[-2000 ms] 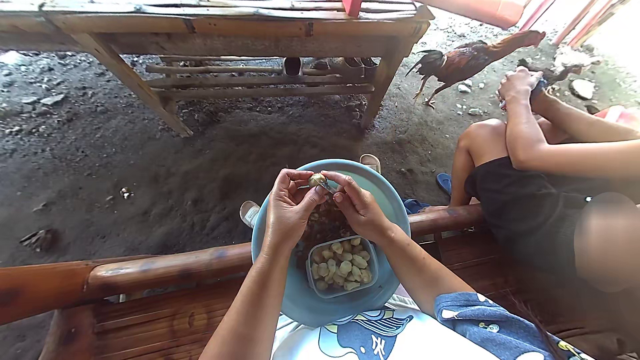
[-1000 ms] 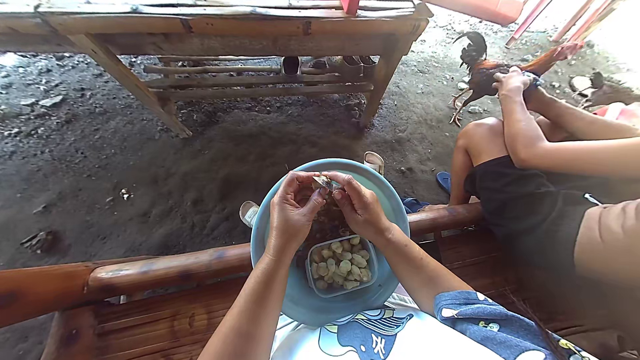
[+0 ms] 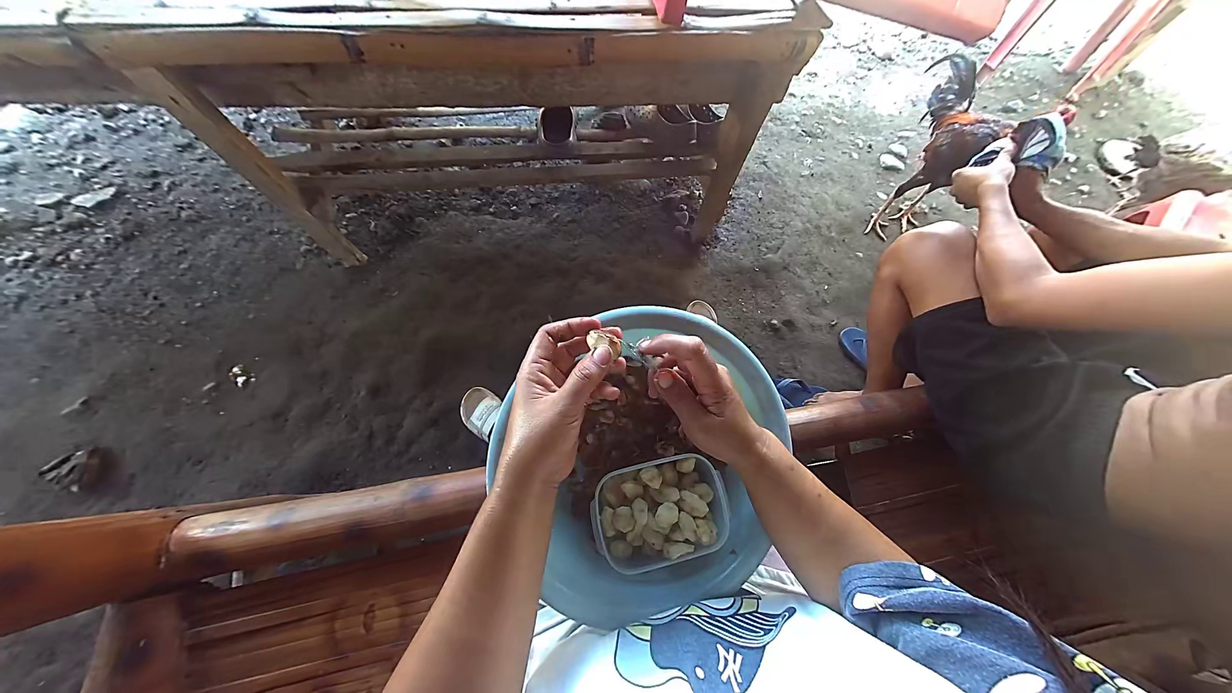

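My left hand (image 3: pixel 563 390) pinches a small pale nut-like or seed-like piece (image 3: pixel 604 342) between thumb and fingers, above the far side of a blue round basin (image 3: pixel 597 597). Close on its right, my right hand (image 3: pixel 698 395) grips a small metallic tool (image 3: pixel 637 354), mostly hidden by the fingers; its kind cannot be told. Brown peelings (image 3: pixel 630 414) lie in the basin under my hands. Nearer to me, a clear rectangular plastic container (image 3: pixel 662 566) inside the basin holds several pale pieces of the same sort.
The basin is on my lap, on a bamboo bench (image 3: pixel 327 520). A person in black shorts (image 3: pixel 1020 404) sits at my right, an arm reaching toward a rooster (image 3: pixel 953 144). A wooden and bamboo table (image 3: pixel 462 77) stands ahead on dark ground, with shoes (image 3: pixel 556 125) on its lower rack.
My hands have drawn slightly apart, and the pale piece and the metallic tool now show between them. The rooster, earlier farther left and walking, is now beside the other person's hands.
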